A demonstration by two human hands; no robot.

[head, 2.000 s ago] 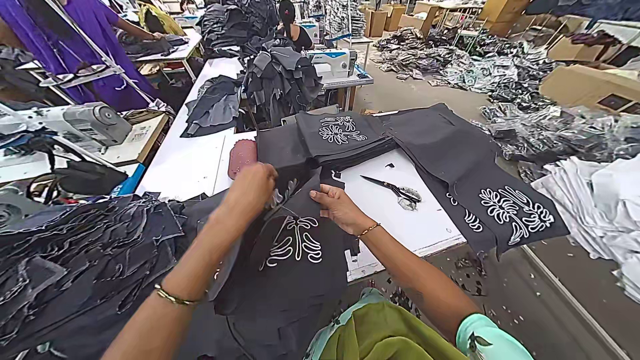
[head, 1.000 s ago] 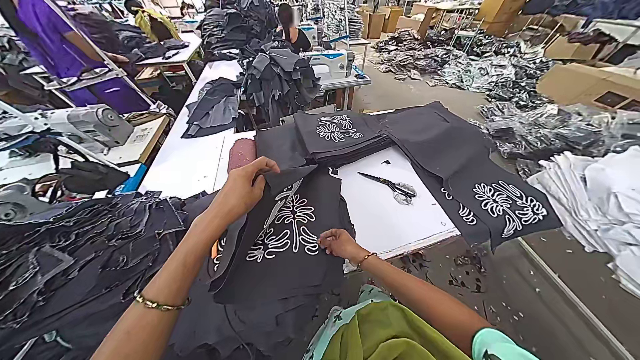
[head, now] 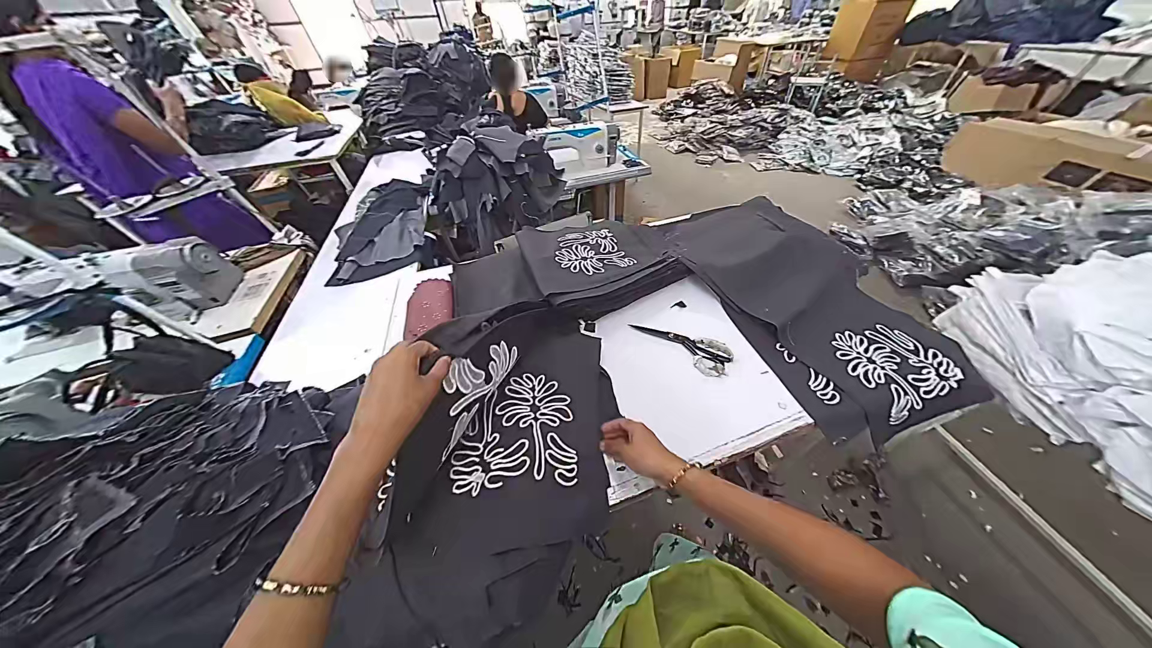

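Note:
A dark grey fabric panel with white looped plant embroidery lies spread before me. My left hand pinches the folded upper left edge of the dark cloth. At the panel's right edge is my right hand, its thumb and fingertips together on the cloth's border. Black-bladed scissors, their handles wrapped in clear material, lie on the white tabletop. Behind them rests a stack of embroidered dark panels. Another embroidered panel drapes over the table's right side. A pink patterned roll stands left of the stack.
Heaped dark cloth pieces fill the left side. More dark cloth is piled farther up the long table. A sewing machine stands at left; a person in purple is beyond it. White cloth is heaped at right.
The embroidered panel, partly folded under my hands two seconds ago, now lies more spread out. My right hand has moved down and to the right along its edge.

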